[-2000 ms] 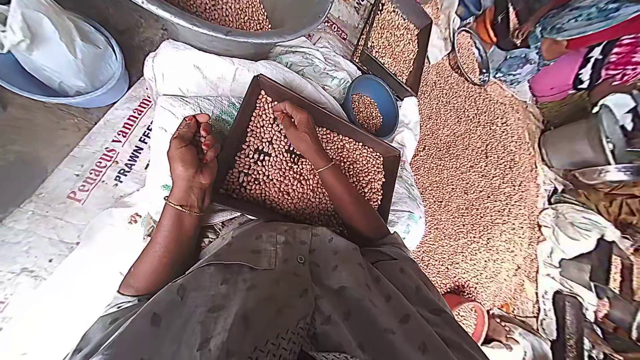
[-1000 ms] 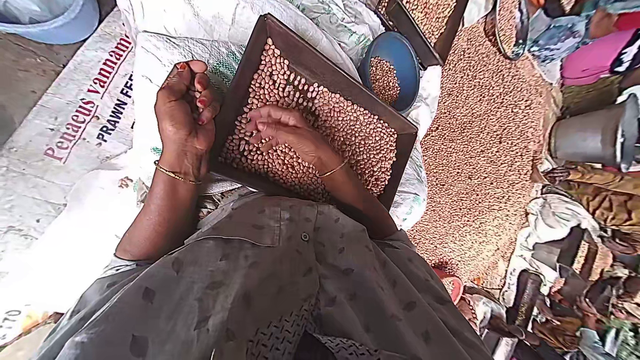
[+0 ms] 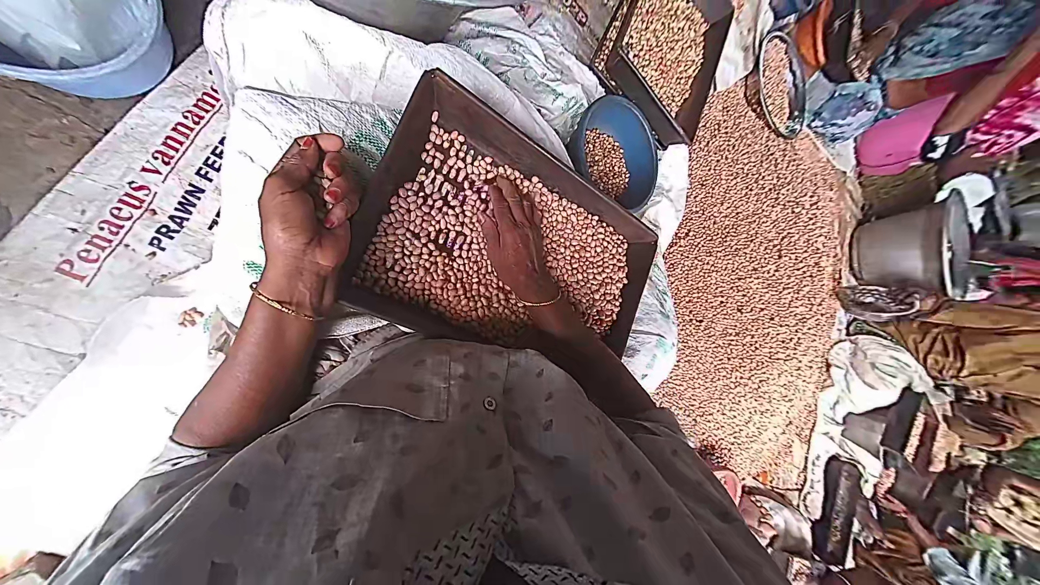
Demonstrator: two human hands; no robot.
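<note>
A dark rectangular tray [image 3: 504,106] of shelled peanuts sits tilted across my lap and a white woven sack. My right hand [image 3: 516,236] lies palm down on the peanuts [image 3: 431,268] near the tray's middle, its fingers extended and touching them. At the tray's left edge my left hand [image 3: 305,195] is raised with the palm turned up and the fingers curled in; whether anything lies inside them cannot be told. Just beyond the tray's upper right side stands a blue bowl [image 3: 646,162] partly filled with peanuts.
White woven sacks [image 3: 284,57] lie under and behind the tray. A broad layer of peanuts [image 3: 747,284] covers the ground at right. Another dark tray [image 3: 707,81] and a round metal-rimmed pan [image 3: 800,106] hold more. A bucket [image 3: 902,244] and seated people are farther right; a pale blue tub [image 3: 122,65] is upper left.
My right hand has moved over the peanuts, from the tray's upper part to its middle, and its fingers now lie flatter. My left hand stays curled beside the tray.
</note>
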